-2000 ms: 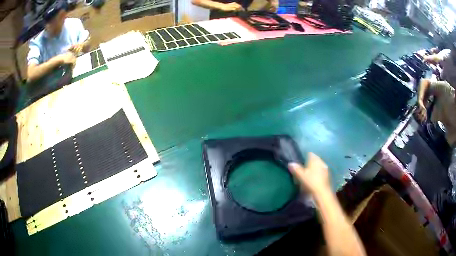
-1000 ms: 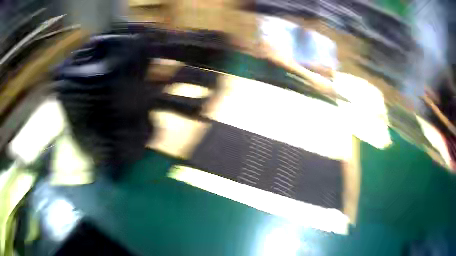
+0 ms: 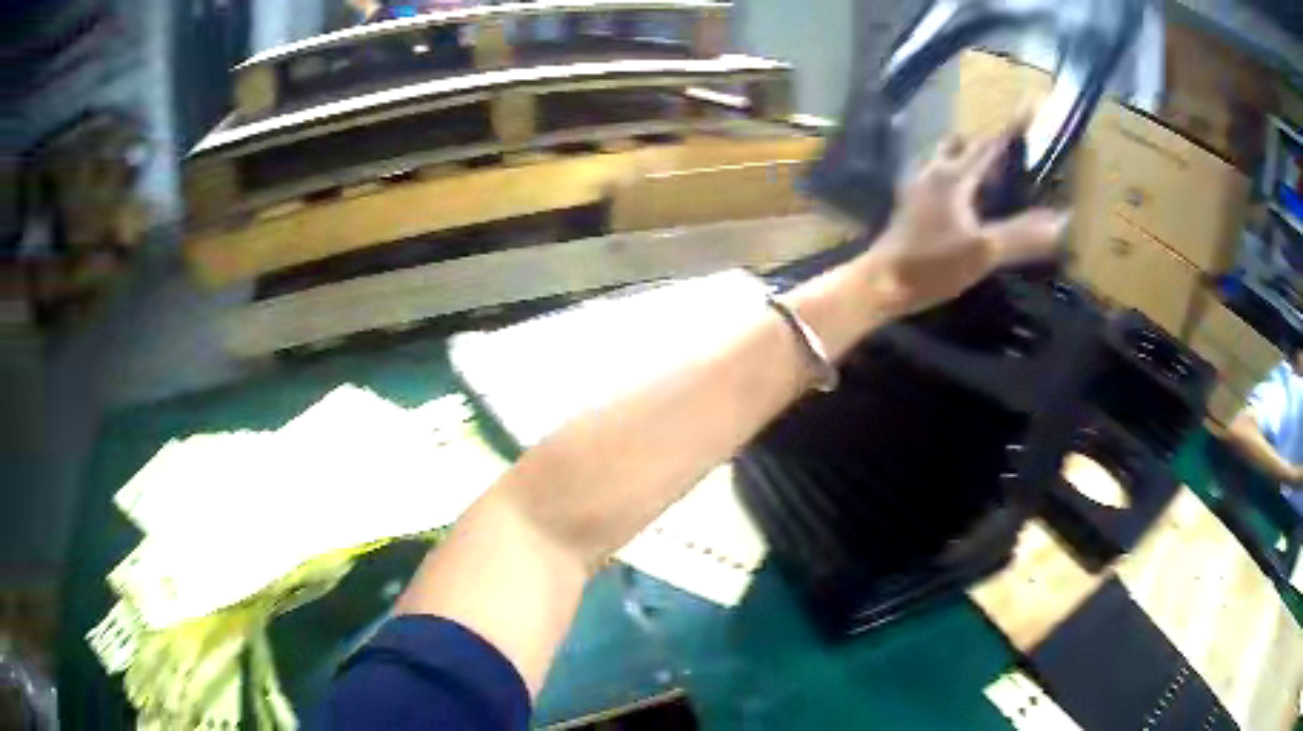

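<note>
My left hand (image 3: 965,229) reaches from the lower left across the bench to a tall stack of black plastic frames (image 3: 886,457). Its fingers and thumb are spread around the lower edge of a raised, tilted black plastic frame (image 3: 879,143) above the stack. The frame is blurred and its top is cut off by the picture's edge; the exact finger contact is unclear. My right hand is not in view.
Yellow-white liner sheets (image 3: 286,500) and a white sheet stack (image 3: 615,350) lie left of the frames. The dark gasket strip sheet (image 3: 1122,657) is at lower right. Wooden pallets (image 3: 500,172) and cartons (image 3: 1157,200) stand behind. A person (image 3: 1272,429) is at far right.
The view has swung left from the bench middle to the stack. My left arm has come into view beside a raised frame. The right hand, seen two seconds ago at a frame, has left the picture.
</note>
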